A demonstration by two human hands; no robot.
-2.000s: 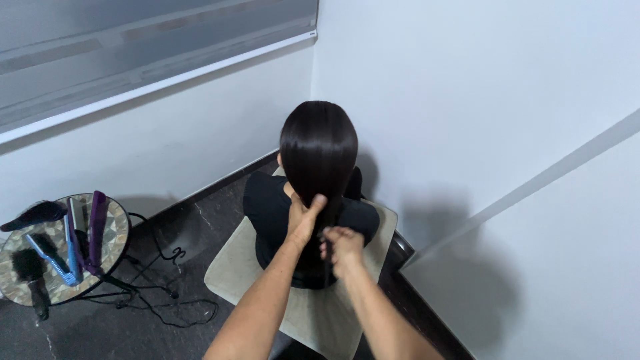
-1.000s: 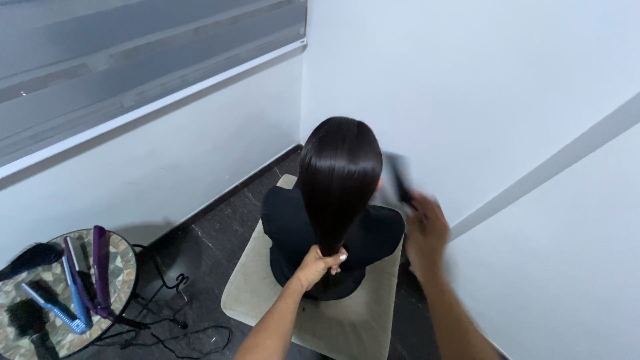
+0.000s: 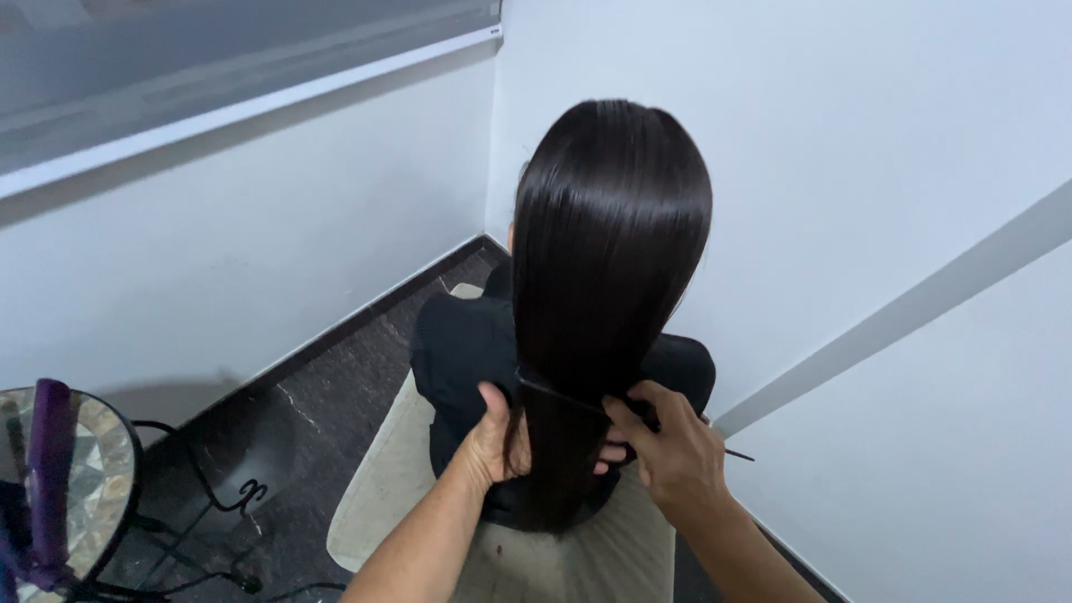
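Observation:
A seated person in a dark top (image 3: 465,335) faces away from me, their long, straight dark hair (image 3: 615,209) hanging down the back. Behind the lower lengths lies my left hand (image 3: 502,444), its thumb out on the left and fingertips showing on the right, with the hair resting across the palm. My right hand (image 3: 674,448) grips a dark comb (image 3: 561,394), set across the hair just above my left hand. The comb's thin tail sticks out to the right past the right hand. Most of the comb's teeth are hidden in the hair.
The person sits on a pale upholstered seat (image 3: 377,494). At the left stands a round mosaic-topped table (image 3: 121,435) with a purple hair straightener (image 3: 50,469), beside black cables and curled metal legs. White walls (image 3: 837,167) meet in a corner beyond; a grey blind (image 3: 251,59) hangs upper left.
My left hand gripped the gathered hair a second ago; now the hair lies spread over its palm. My right hand has moved from beside the head down to the lower lengths. The view is closer.

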